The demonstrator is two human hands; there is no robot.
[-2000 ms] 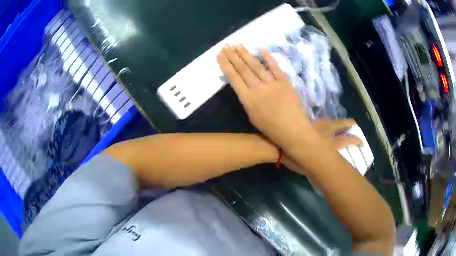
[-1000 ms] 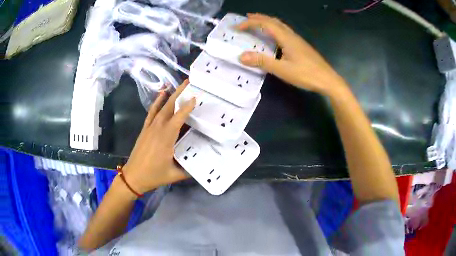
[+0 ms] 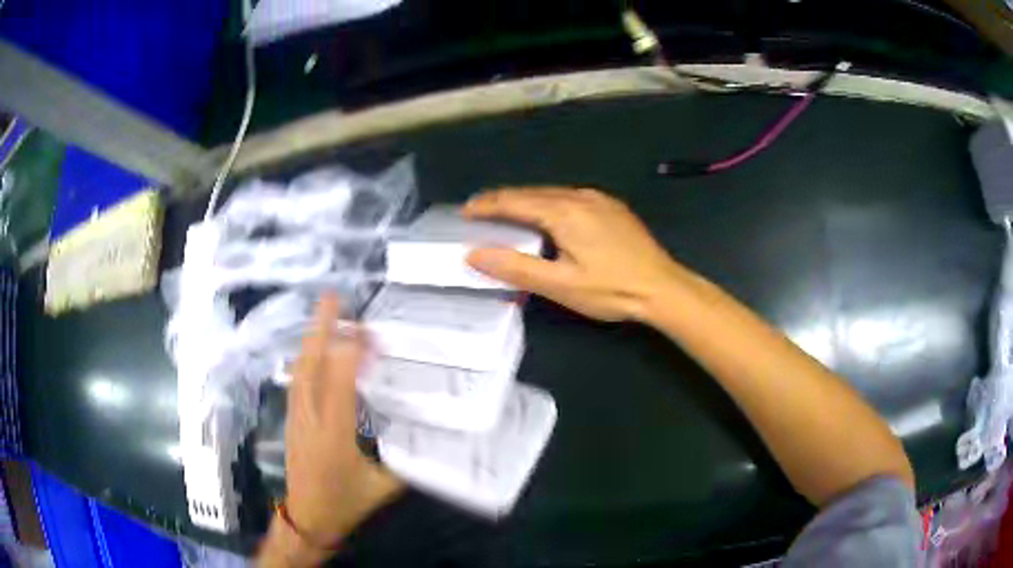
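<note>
Several white socket outlet units (image 3: pixel 444 330) lie fanned and overlapping on the dark green bench, their faces blurred. My right hand (image 3: pixel 572 250) grips the farthest unit (image 3: pixel 428 264), thumb on its near side and fingers over its far side. My left hand (image 3: pixel 333 422) is blurred, at the left side of the nearer units, fingers extended; whether it touches them is unclear. Cords in clear plastic bags (image 3: pixel 278 250) run left from the units to the long white power strip (image 3: pixel 200 388), which stands lengthwise with four dark slots at its near end.
A yellowish flat pad (image 3: pixel 103 253) lies at the left far edge. Black and pink wires (image 3: pixel 766 139) lie at the far side. Bagged cords (image 3: pixel 983 416) and a grey block (image 3: pixel 994 166) are at the right edge. Blue bins (image 3: pixel 83 516) stand at the near left.
The view has shifted, showing more of the far edge. The farthest unit has tipped up in my right hand. My left hand has come off the unit faces to their left side.
</note>
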